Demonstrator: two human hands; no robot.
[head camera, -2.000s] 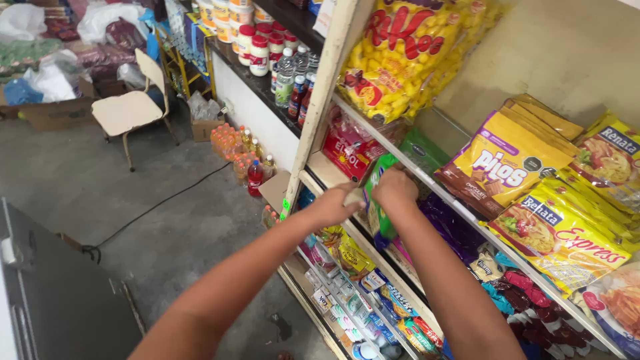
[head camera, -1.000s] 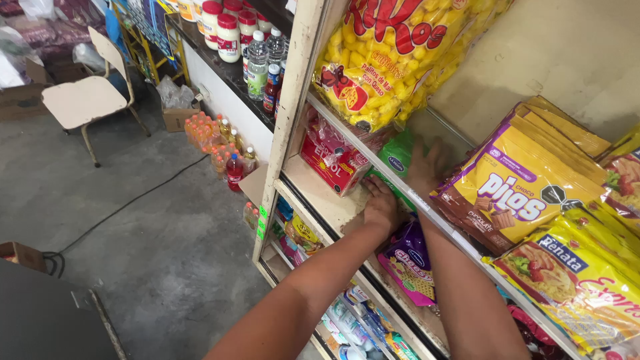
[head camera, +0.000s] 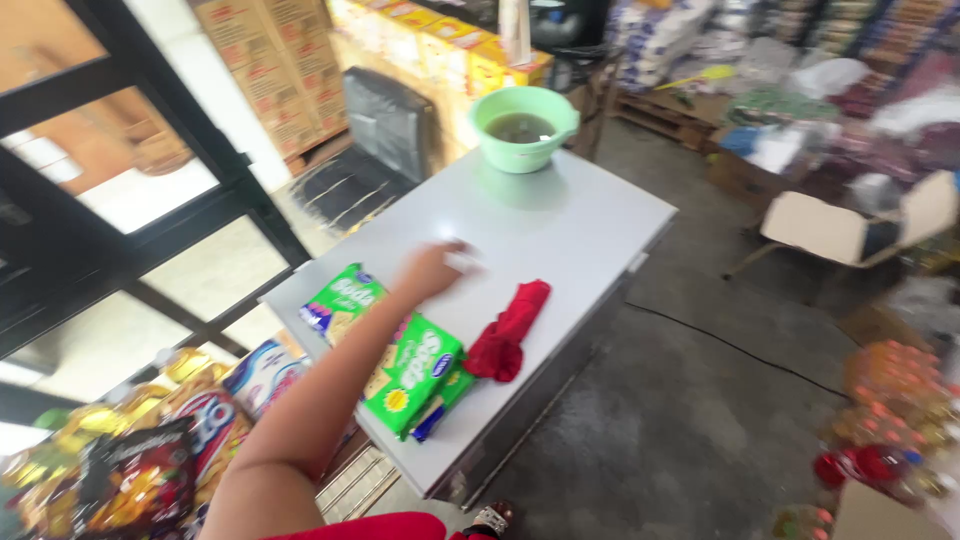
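Note:
My left hand (head camera: 435, 271), blurred by motion, is over the white tabletop (head camera: 585, 217). A pale blur shows at its fingers; whether it holds something cannot be told. Green packs of soda crackers (head camera: 420, 367) lie on the table beneath and beside my left forearm, one pack (head camera: 345, 300) nearer the left edge. To the right of the packs lies a crumpled red cloth (head camera: 510, 334). A light green plastic basin (head camera: 521, 131) with dark liquid in it stands at the table's far end. My right hand is out of view.
Snack bags (head camera: 142, 472) are heaped at lower left, beside a dark-framed glass door (head camera: 180, 157). A black chair (head camera: 382, 127) and stacked cartons (head camera: 277, 67) stand behind the table. At right are a beige chair (head camera: 817, 225), a floor cable (head camera: 712, 343) and bottles (head camera: 892, 382).
The view has swung from the shelves to the table. Both hands were among the shelf's packets before; now only my left hand shows, above the tabletop.

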